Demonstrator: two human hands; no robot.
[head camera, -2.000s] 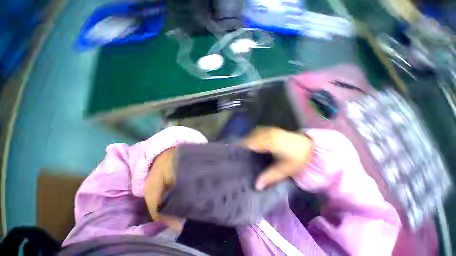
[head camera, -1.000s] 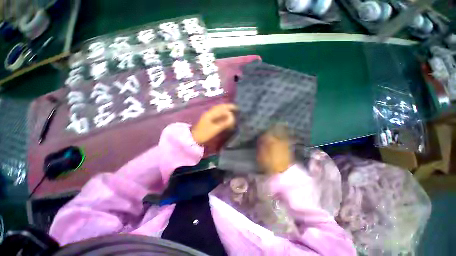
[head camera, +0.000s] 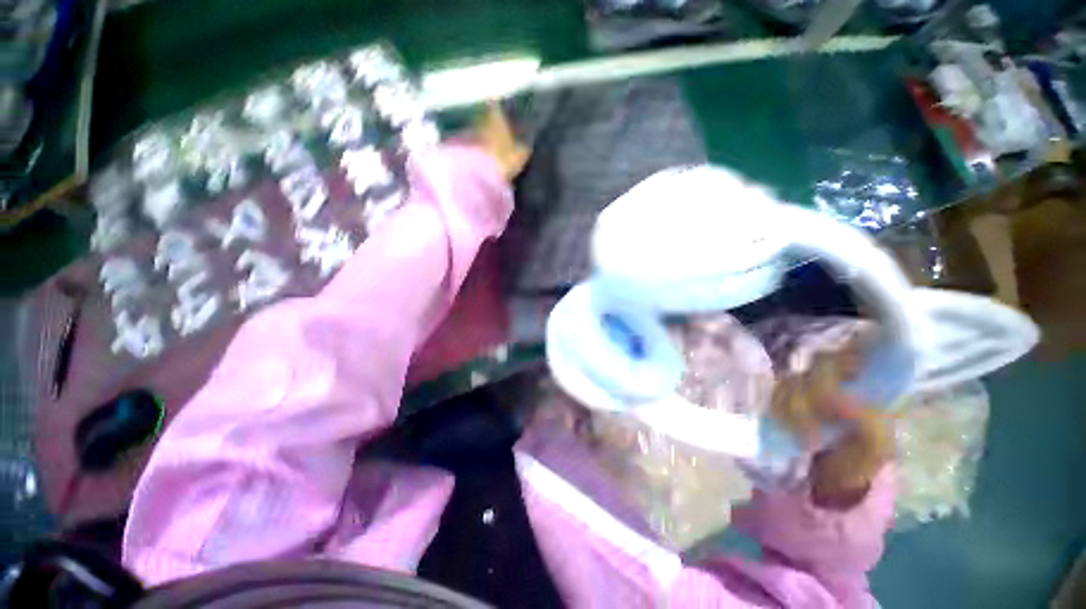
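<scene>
My right hand (head camera: 846, 434) holds white cat-ear headphones (head camera: 875, 256) by the band, raised over the right front edge of the bench. Both cups show, one with pale-blue padding, and an ear points right. The image there is blurred. My left hand (head camera: 503, 145) is stretched forward to the upper left edge of a dark grey pad (head camera: 607, 155), which lies on the bench. The fingers of my left hand are small and blurred, so their grip cannot be told.
A clear compartment tray (head camera: 244, 226) with rows of white pieces lies on the pink mat (head camera: 459, 315). A black mouse (head camera: 119, 428) and a pen (head camera: 64, 351) are at the left. Clear plastic bags (head camera: 685, 476) are below the bench edge. A brown carton (head camera: 1048, 244) is at the right.
The headphones have come into view in my right hand, which left the pad and moved right. My left hand has moved forward along the pad. The pad now lies further up in the view.
</scene>
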